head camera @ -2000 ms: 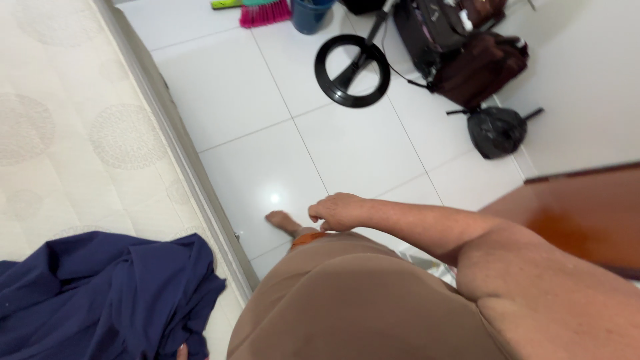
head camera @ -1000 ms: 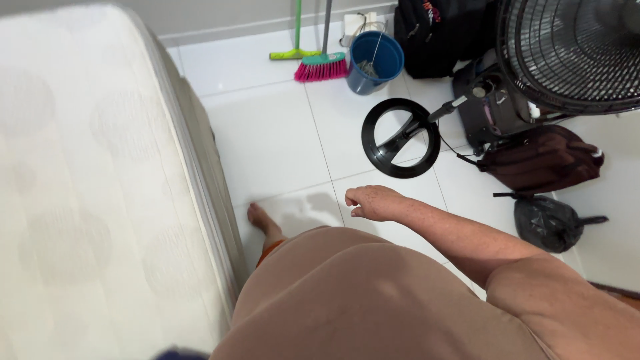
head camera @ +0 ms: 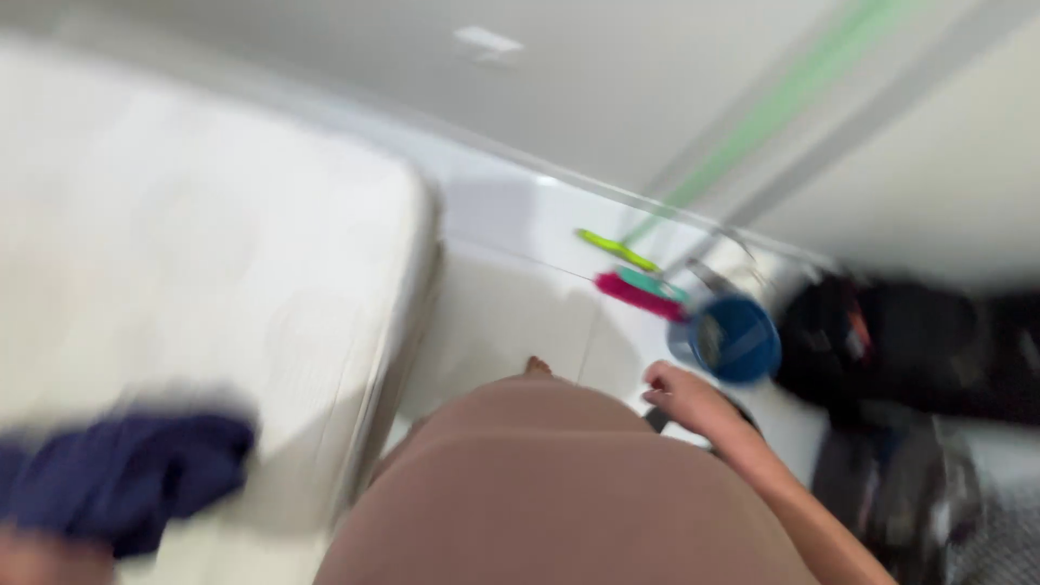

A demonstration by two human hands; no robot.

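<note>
Blurred at the lower left edge, my left hand [head camera: 53,556] is against a dark blue cloth [head camera: 138,471] over the pale mattress [head camera: 244,268]; its fingers cannot be made out, so whether it grips the cloth is unclear. My right hand [head camera: 686,398] hangs beside my body above the floor, its fingers curled and nothing seen in them. Just beyond it stands a blue bucket [head camera: 735,337] with something inside.
A broom with pink bristles [head camera: 638,296] and a yellow-green squeegee [head camera: 617,248] lean at the wall [head camera: 569,97]. Black bags [head camera: 902,341] lie at the right, with a blurred fan grille [head camera: 999,536] below them. White floor tiles [head camera: 504,317] run beside the mattress.
The view has swung strongly toward the wall and mattress. My left hand and most of the blue cloth, out of view or barely showing a second ago, now appear at lower left.
</note>
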